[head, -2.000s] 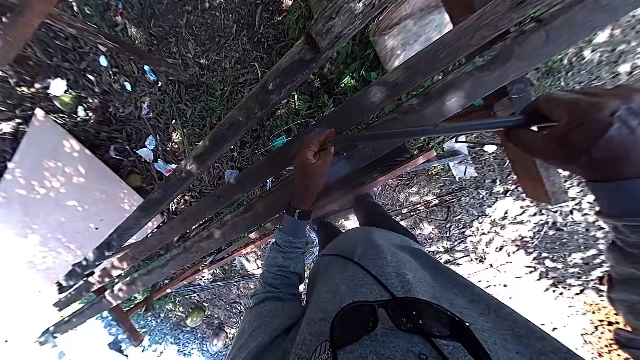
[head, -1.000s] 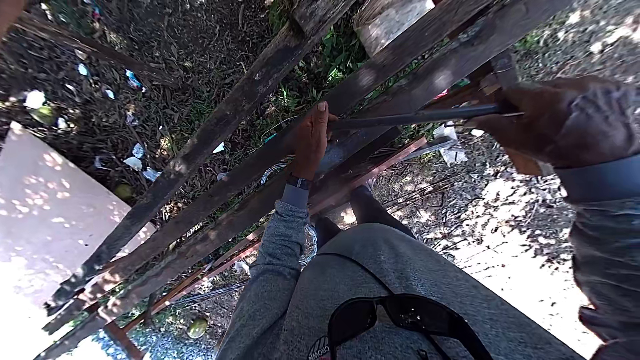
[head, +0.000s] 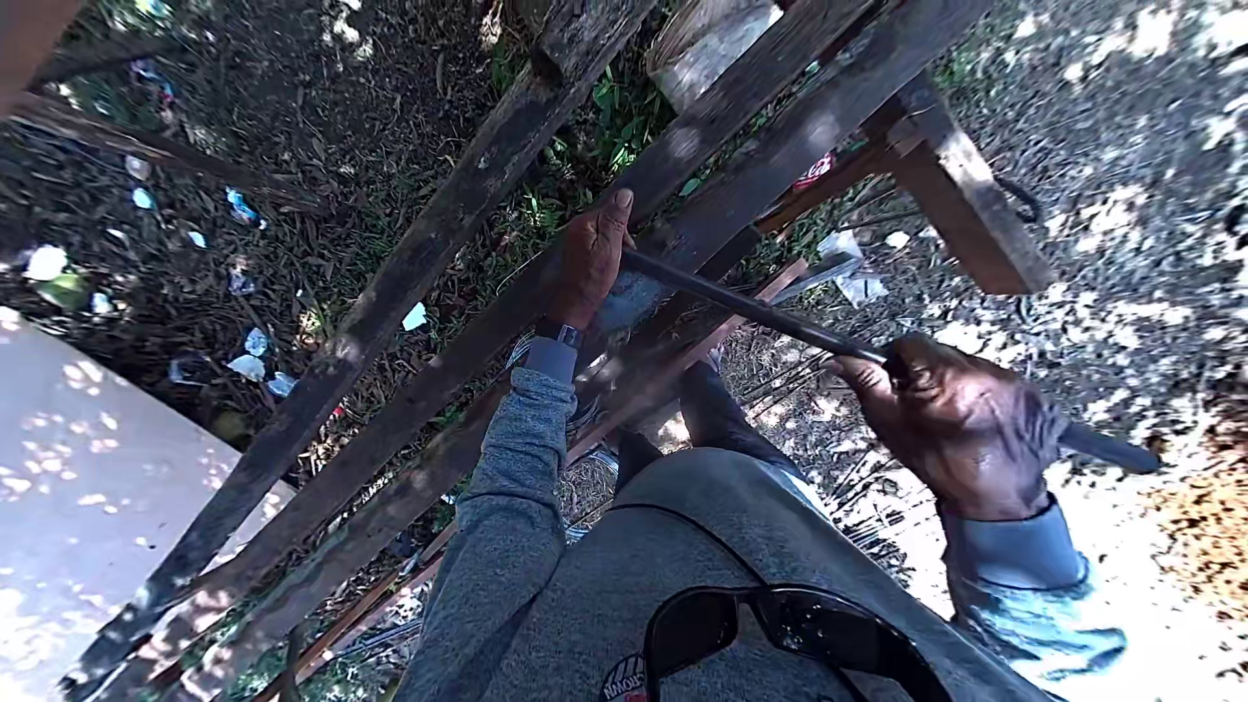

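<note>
My right hand point(head: 965, 419) is closed around a dark metal bar point(head: 751, 307), whose near end sticks out past the heel of the hand at the right. The bar slants up and left to my left hand point(head: 592, 258). That hand is at the bar's far end, over a long weathered wooden beam point(head: 419, 390), with its thumb pointing up; its fingers are largely hidden. Other wooden beams run diagonally alongside, one farther left point(head: 390, 283) and one nearer my body point(head: 809, 141).
A pale flat panel point(head: 97, 517) lies at the left. A wooden post end point(head: 975, 214) juts out at the upper right. A pale block point(head: 702, 49) stands behind the beams. Litter point(head: 249, 366) is scattered on the ground. Sunglasses point(head: 780, 634) hang at my chest.
My right hand has moved down, toward my body, and the bar now slopes down to the right; before, it lay nearly level. My left hand remains at the bar's far end.
</note>
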